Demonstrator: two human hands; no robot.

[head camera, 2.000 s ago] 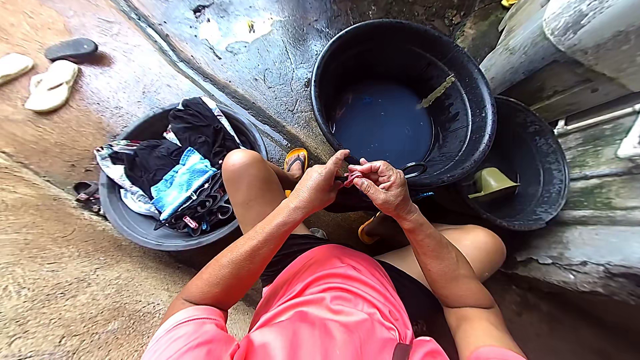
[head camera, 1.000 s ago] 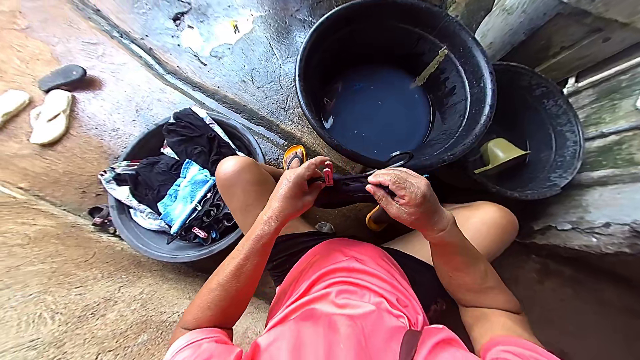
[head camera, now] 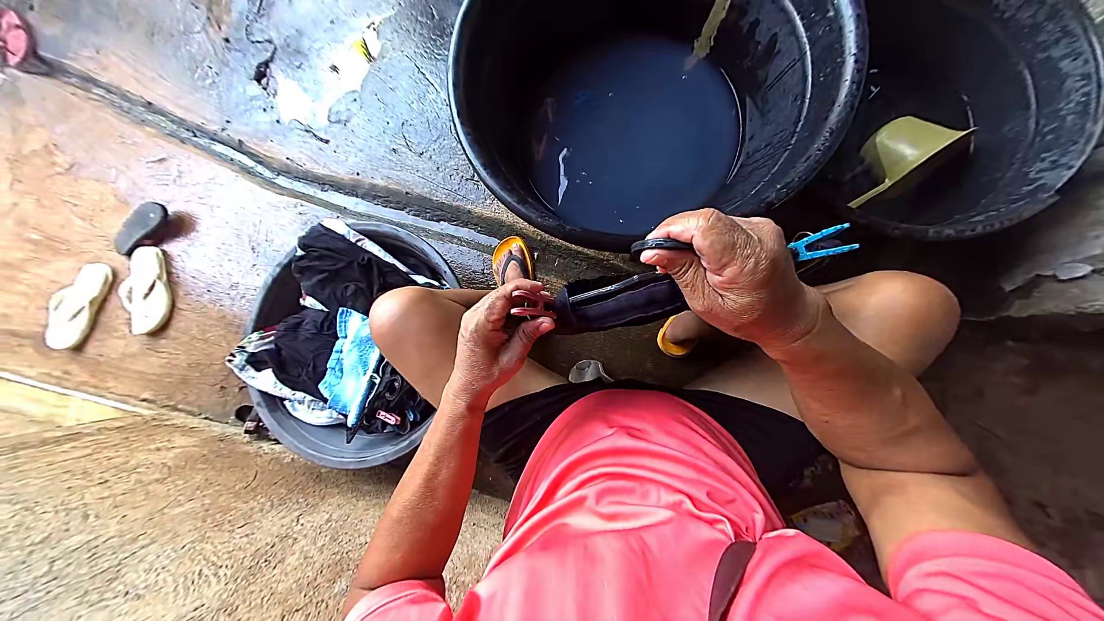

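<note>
My left hand [head camera: 496, 341] pinches a red clothespin [head camera: 533, 304] at the left end of a dark cloth piece [head camera: 621, 302], which seems to be a strap or folded garment with pale lines. At its other end, my right hand [head camera: 733, 272] grips a black curved part [head camera: 660, 246], perhaps of a hanger. A blue clothespin [head camera: 824, 242] sticks out just right of that hand; what it clips is hidden. Below and left, a grey basin [head camera: 323, 448] holds black clothes [head camera: 306, 349], a light blue cloth [head camera: 348, 358] and black hanger parts with a red clothespin [head camera: 388, 417].
A large black tub [head camera: 483, 164] with water stands in front of my hands. Right of it, another black tub [head camera: 1005, 220] holds a yellow-green dipper [head camera: 914, 153]. Pale slippers [head camera: 147, 291] and a dark oval object [head camera: 141, 226] lie on the floor at left.
My hands held the red clothespin close together two seconds ago; they are now apart with the dark cloth between them. The blue clothespin has come into sight beside my right hand.
</note>
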